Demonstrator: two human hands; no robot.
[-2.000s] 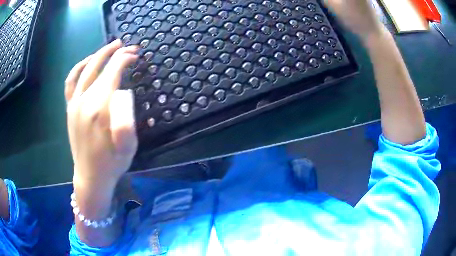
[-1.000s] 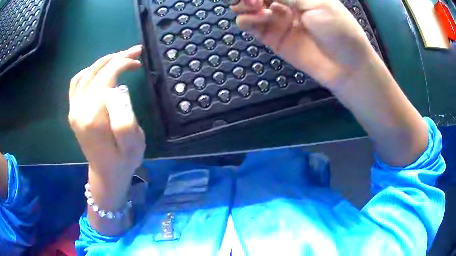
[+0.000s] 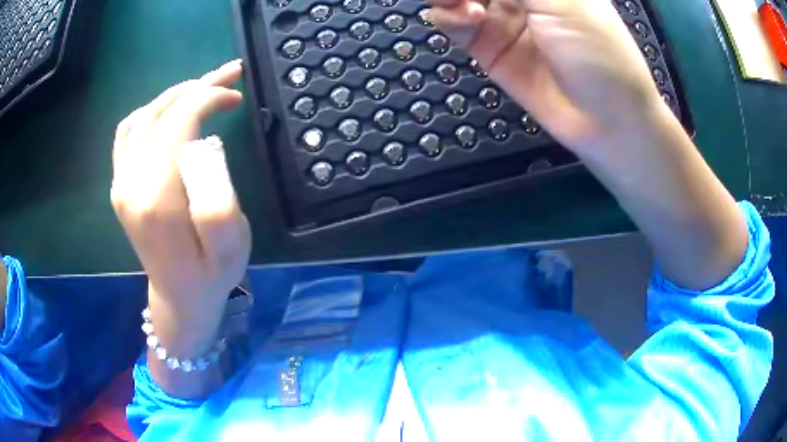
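Note:
A black blister tray (image 3: 345, 205) lies flat on the bench, its far side cut off by the top edge. Most visible pockets hold small round shiny metal parts (image 3: 357, 161); one pocket near the upper left is empty. Two parts in the left column look brighter. My left hand (image 3: 177, 173) is just left of the tray, off it, fingers bent and apart, a whitish cover on the thumb, nothing seen in it. My right hand (image 3: 561, 69) is over the tray, palm partly turned up, fingers curled at the top edge; whether it holds a part cannot be seen.
A second black tray (image 3: 30, 43) is at the far upper left. A tan flat piece (image 3: 749, 39) and a red-orange item (image 3: 774, 33) are at the upper right. A person's blue sleeve (image 3: 30, 345) is at the left edge. The bench's near edge runs below the tray.
My right hand has come from the upper right to over the tray. My left hand, earlier over the tray's left side, is now beside it. The tray appears farther right in view.

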